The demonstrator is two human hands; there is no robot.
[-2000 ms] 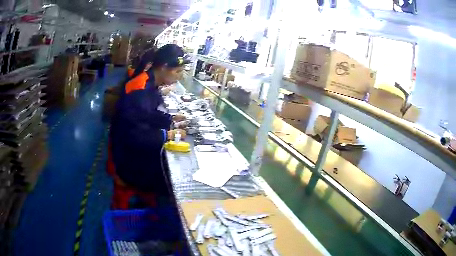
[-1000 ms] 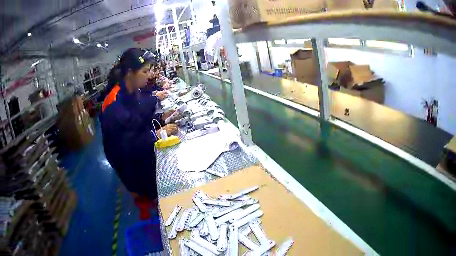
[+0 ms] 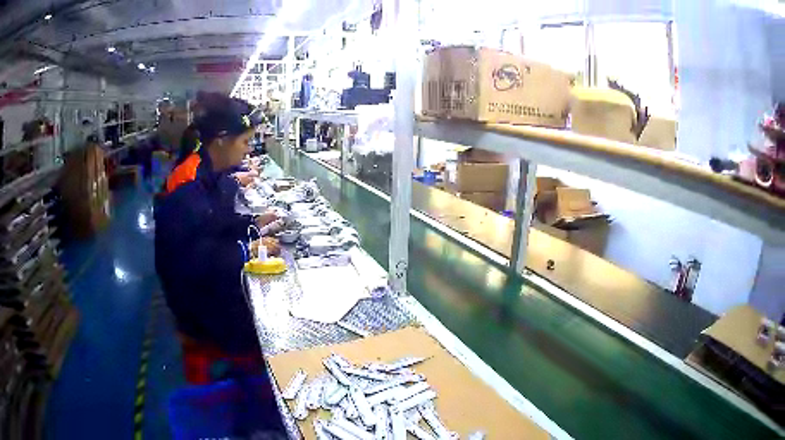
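Neither of my hands is in the picture. Nearest in front of me, a loose pile of slim white-grey handle covers [image 3: 370,397] lies on a tan cardboard sheet [image 3: 465,378] at the bottom of the view. The bottom edge of the picture cuts off the near part of the sheet. Beyond it, the bench has a shiny grey dimpled covering [image 3: 280,322], with a white sheet [image 3: 327,292] and a yellow object [image 3: 265,266] on it. Many white fan parts [image 3: 310,215] lie farther along the bench.
A seated person [image 3: 207,249] in dark blue and orange works at the bench's left side. A blue crate [image 3: 202,412] stands on the floor. The green conveyor belt [image 3: 465,292] runs at right, past a white post [image 3: 402,155] and a shelf [image 3: 602,151] with cardboard boxes [image 3: 499,86].
My view has shifted; the shelf boxes show fully again, and the cover pile sits lower in the picture than one second ago. No hand of mine has appeared.
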